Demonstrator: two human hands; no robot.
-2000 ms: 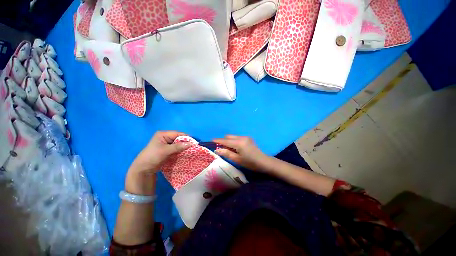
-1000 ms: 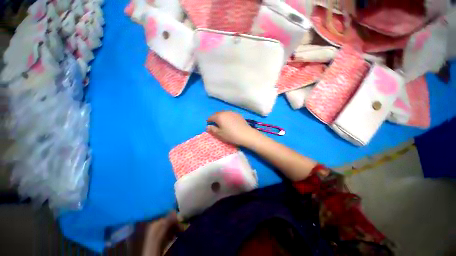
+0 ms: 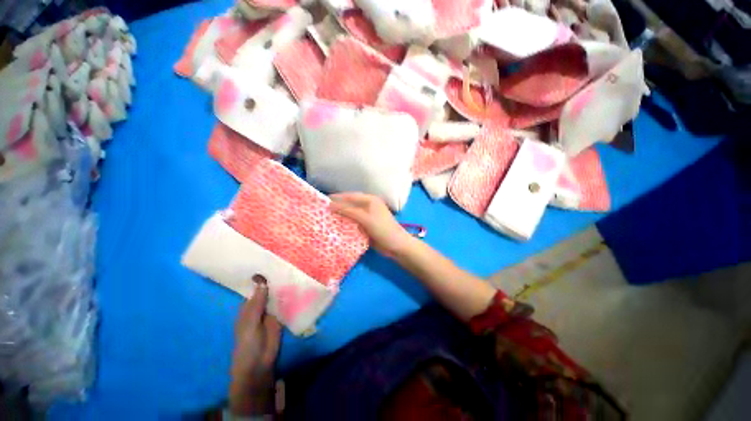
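An open flap pouch (image 3: 239,259) is held above the blue cloth, its coral spotted flap folded up and its off-white body with a pink print below. My left hand (image 3: 257,341) grips the body's lower edge, with the thumb near the dark snap button (image 3: 259,279). My right hand (image 3: 368,220) holds the right edge of the coral flap. The thread snips (image 3: 414,230) lie on the cloth just right of my right hand, partly hidden by it.
A large heap of pouches (image 3: 360,148), many open, lies ahead on the blue cloth (image 3: 156,173). Overlapping rows of closed pouches (image 3: 97,92) and crumpled clear plastic bags (image 3: 49,271) are at the left. Pale floor (image 3: 593,304) shows at the right.
The snips have left my right hand and lie on the cloth. The pouch has moved up and forward, now turned and held by both hands. The camera view has shifted, showing more of the heap.
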